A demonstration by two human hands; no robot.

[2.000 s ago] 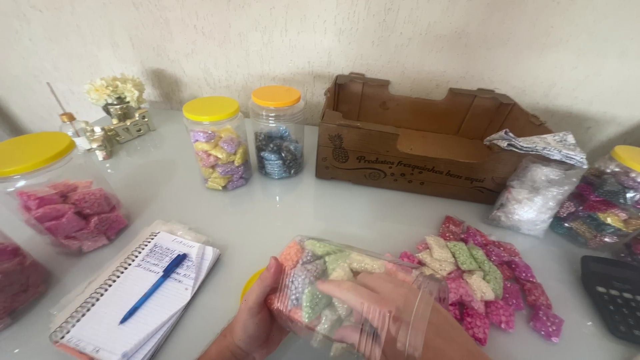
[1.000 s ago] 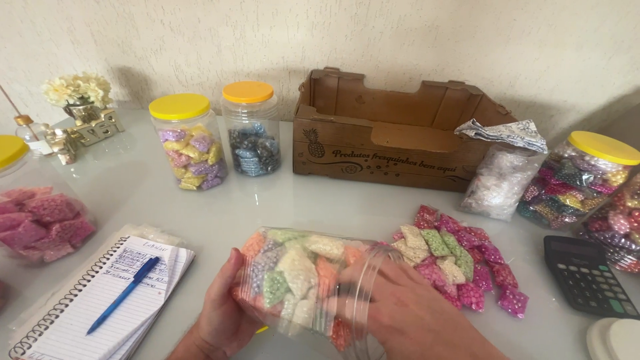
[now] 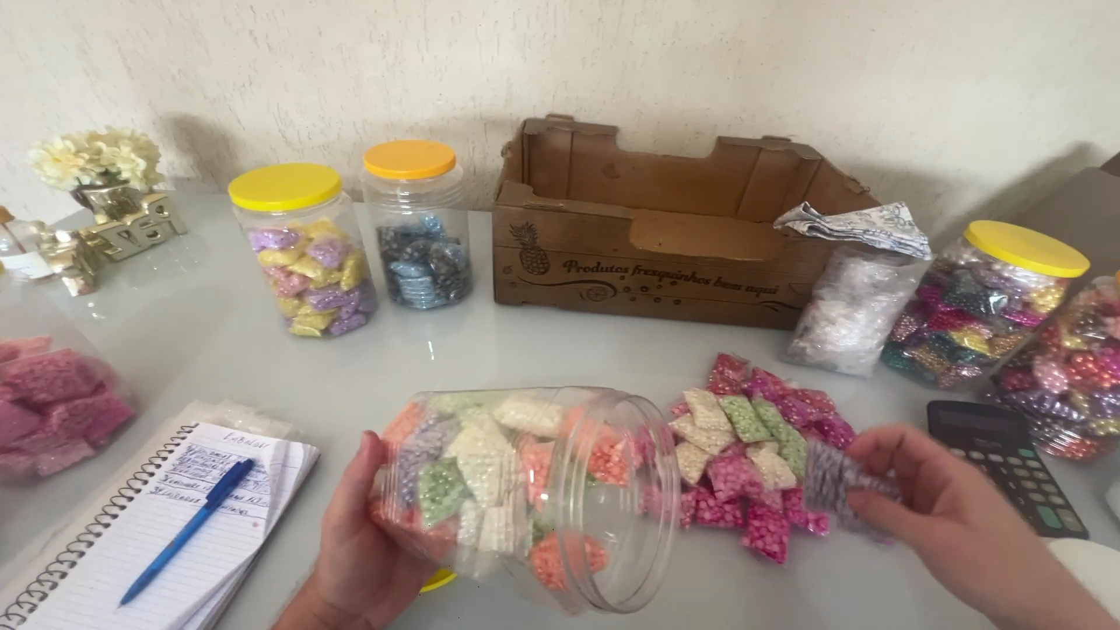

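Tipped on its side, a clear plastic jar (image 3: 525,490) lies in my left hand (image 3: 367,534), its uncapped mouth facing right. Inside are small packets of beads in orange, green, cream and lilac. My right hand (image 3: 936,516) pinches a lilac-grey bead packet (image 3: 844,490) between thumb and fingers, over the right edge of a pile of bead packets (image 3: 744,446). The pile is mostly pink, with cream and green packets on top. Part of a yellow lid (image 3: 439,578) shows beneath the jar.
A spiral notebook (image 3: 157,534) with a blue pen (image 3: 188,529) lies at left, near a jar of pink packets (image 3: 57,394). Behind stand two lidded jars (image 3: 311,280) (image 3: 420,236), a cardboard crate (image 3: 630,271) and a plastic bag (image 3: 844,306). At right are a calculator (image 3: 1006,464) and another lidded jar (image 3: 976,306).
My right hand has come out of the jar's mouth and moved right, now with a lilac-grey packet in its fingers. My left hand still holds the jar.
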